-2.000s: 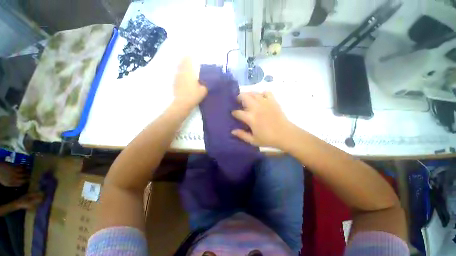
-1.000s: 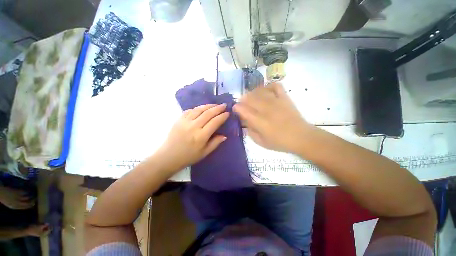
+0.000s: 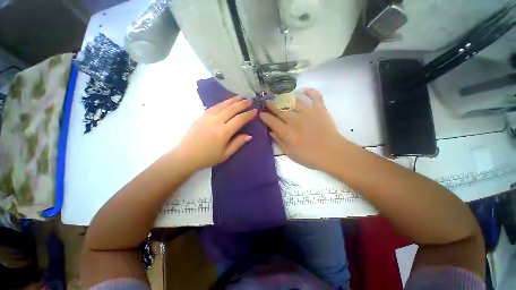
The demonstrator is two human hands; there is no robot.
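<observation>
A purple fabric strip (image 3: 246, 181) lies on the white table, its far end at the presser foot (image 3: 261, 101) and its near end hanging over the front edge. My left hand (image 3: 218, 133) lies flat on the strip's left side, fingertips close to the presser foot. My right hand (image 3: 302, 127) is at the strip's right edge, fingertips beside the foot and the yellowish-cream round part (image 3: 284, 102). Both hands press the fabric down. The needle point is too small to make out. The machine head (image 3: 226, 39) stands over the far end.
A black-and-white print piece (image 3: 107, 76) lies at the back left. A blotched cloth (image 3: 31, 130) covers a blue-rimmed tray (image 3: 63, 147) at the left. A black flat rectangle, perhaps a phone (image 3: 408, 107), lies right. A person's arm shows at the lower left.
The purple strip's far end has moved from the open table to under the machine head. Both hands have come close to the presser foot. The view has shifted nearer to the machine.
</observation>
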